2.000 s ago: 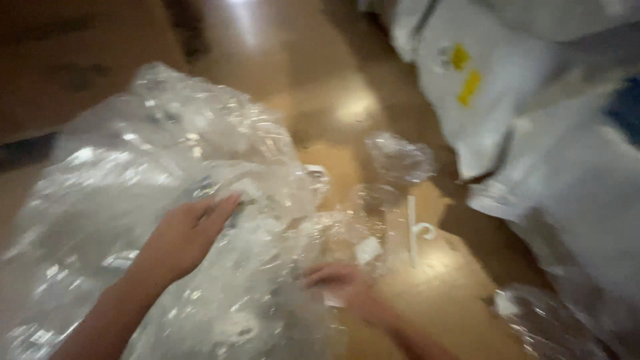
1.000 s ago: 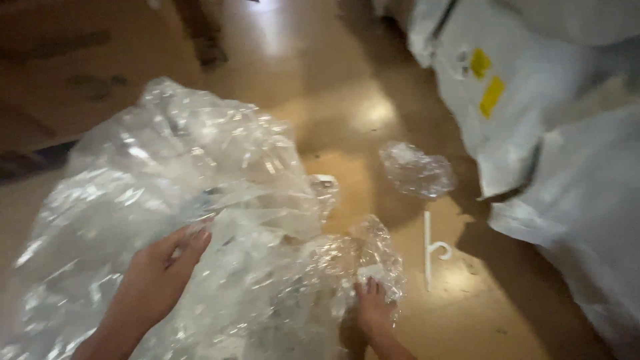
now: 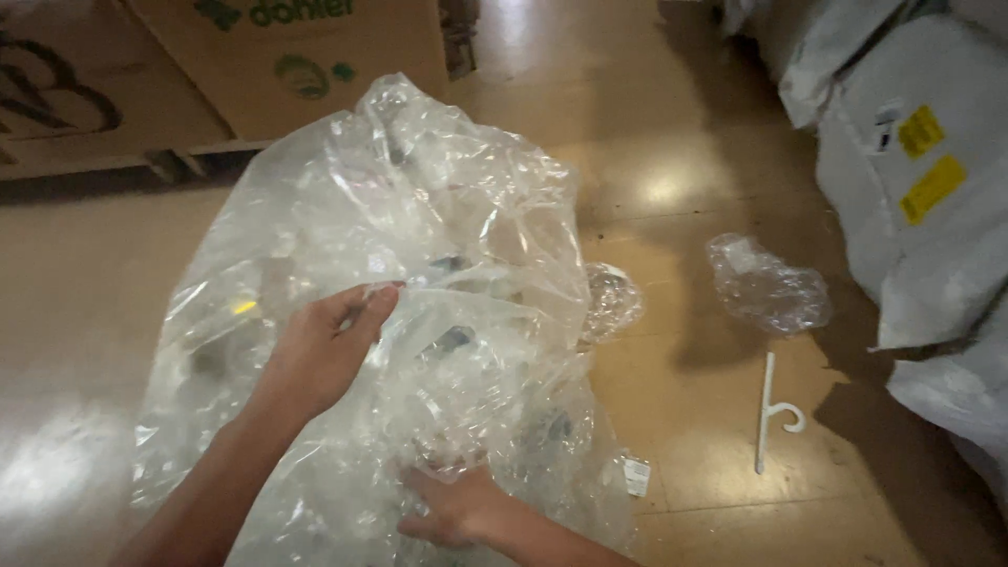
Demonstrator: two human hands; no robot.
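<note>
A large clear plastic bag point(image 3: 260, 378) filled with crumpled clear plastic lies on the floor in front of me. My left hand point(image 3: 327, 346) pinches the film of its upper layer between thumb and fingertips. Lower down, my right hand point(image 3: 453, 500) is at the bag's opening, its fingers partly spread against crumpled clear film point(image 3: 449, 433); blur and film hide whether it grips any. A small wad of clear film point(image 3: 613, 303) touches the bag's right side. A small white label point(image 3: 636, 476) lies at the bag's lower right edge.
On the tiled floor at right lie another crumpled clear wrapper point(image 3: 768, 287) and a white plastic hanger piece with a hook point(image 3: 764, 413). White sacks with yellow stickers point(image 3: 890, 197) line the right side. Cardboard boxes point(image 3: 315, 79) stand on a pallet at upper left.
My right hand has moved left from the floor beside the bag to the bag's opening. The crumpled wrapper it touched one second ago is gone from that floor spot. My left hand stays on the bag.
</note>
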